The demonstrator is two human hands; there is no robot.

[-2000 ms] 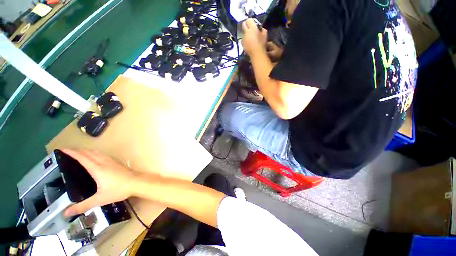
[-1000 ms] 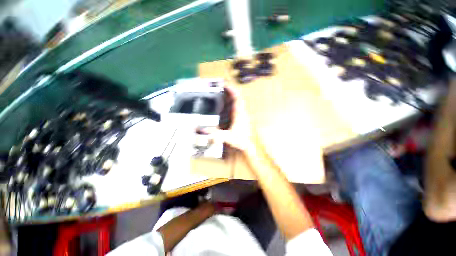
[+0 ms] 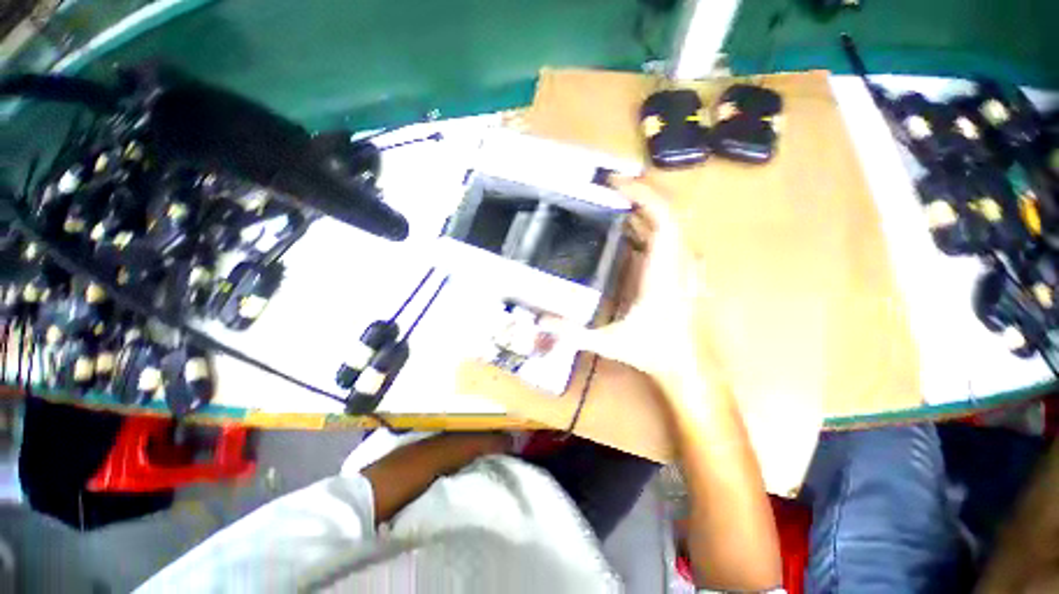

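Observation:
The white-silver screw feeder [image 3: 523, 274] sits at the bench middle, its open dark tray facing up. Its small metal outlet [image 3: 512, 333] is on the low front step. My right hand [image 3: 653, 296] grips the feeder's right side, with fingers at the back right corner and thumb near the outlet. The palm is washed out by glare. My left forearm shows below the bench edge, but the left hand is hidden. Two small corded units [image 3: 374, 369] lie left of the feeder near the front edge, leads pointing back.
Larger black units are piled left [image 3: 128, 250] and right [image 3: 970, 203]. Two more [image 3: 677, 125] lie on the cardboard [image 3: 801, 250] behind my hand. A black screwdriver [image 3: 279, 157] hangs at the upper left. A cord hangs at the front. A person's jeans [image 3: 883, 499] show at lower right.
The view has swung left and down, bringing the feeder to the centre and the left pile into view. My right hand stays on the feeder's right side.

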